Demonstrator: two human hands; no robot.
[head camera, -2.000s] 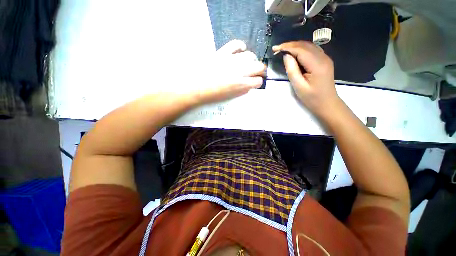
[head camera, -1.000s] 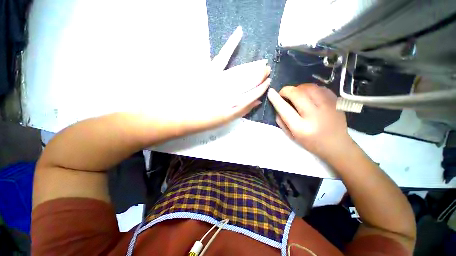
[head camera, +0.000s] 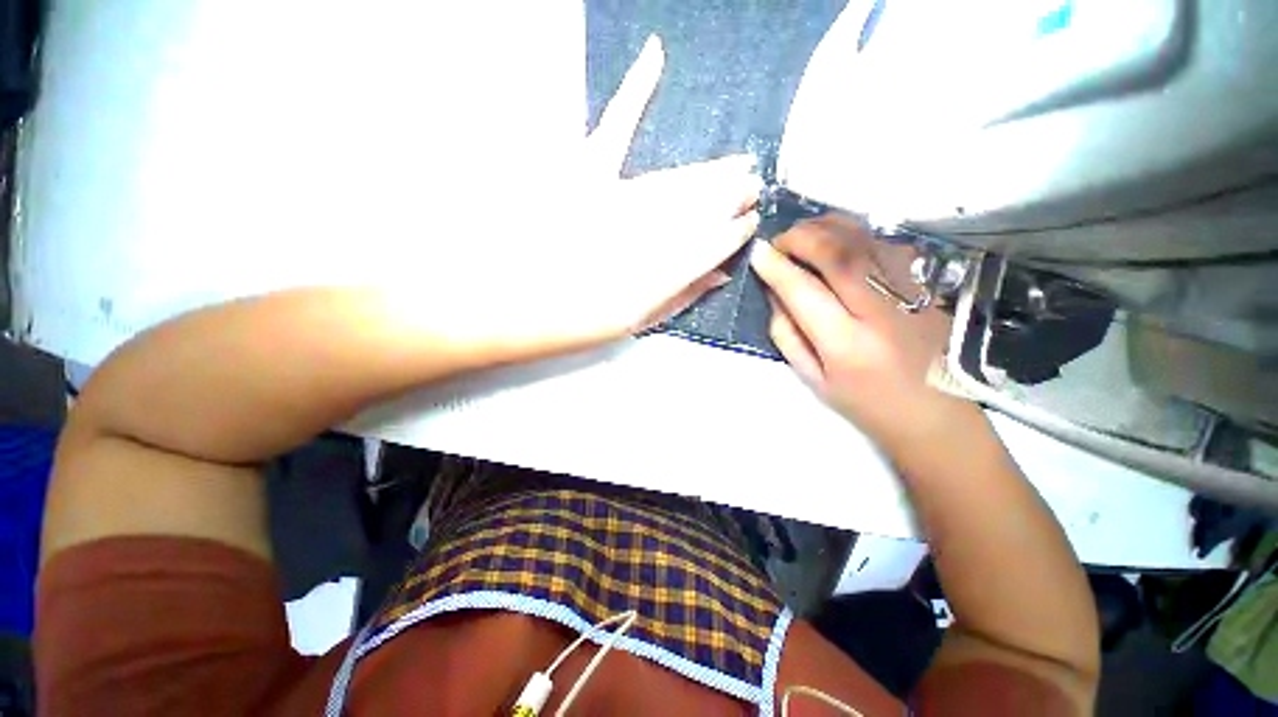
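A dark grey garment panel (head camera: 708, 91) lies on the white table, left of and partly under the sewing machine head (head camera: 1051, 140). My left hand (head camera: 673, 224) lies flat on the panel, overexposed, with one digit spread away and fingertips near small metal parts (head camera: 768, 189) at the head's lower left edge. My right hand (head camera: 848, 329) pinches the panel close to my left fingertips, beside a line running down the cloth. The machine partly covers the right hand's far side. The needle point cannot be made out.
A bent metal loop (head camera: 900, 290) and bracket (head camera: 981, 329) hang from the machine, close to my right hand. Dark cloth (head camera: 1051, 329) shows behind the bracket. The white table (head camera: 561, 420) has its front edge below my forearms. Blue bin at far left (head camera: 21, 490).
The view has shifted closer, and the machine head covers more of the right side. My hands have come together on the panel; the left now lies flat. The white ribbed piece is out of sight.
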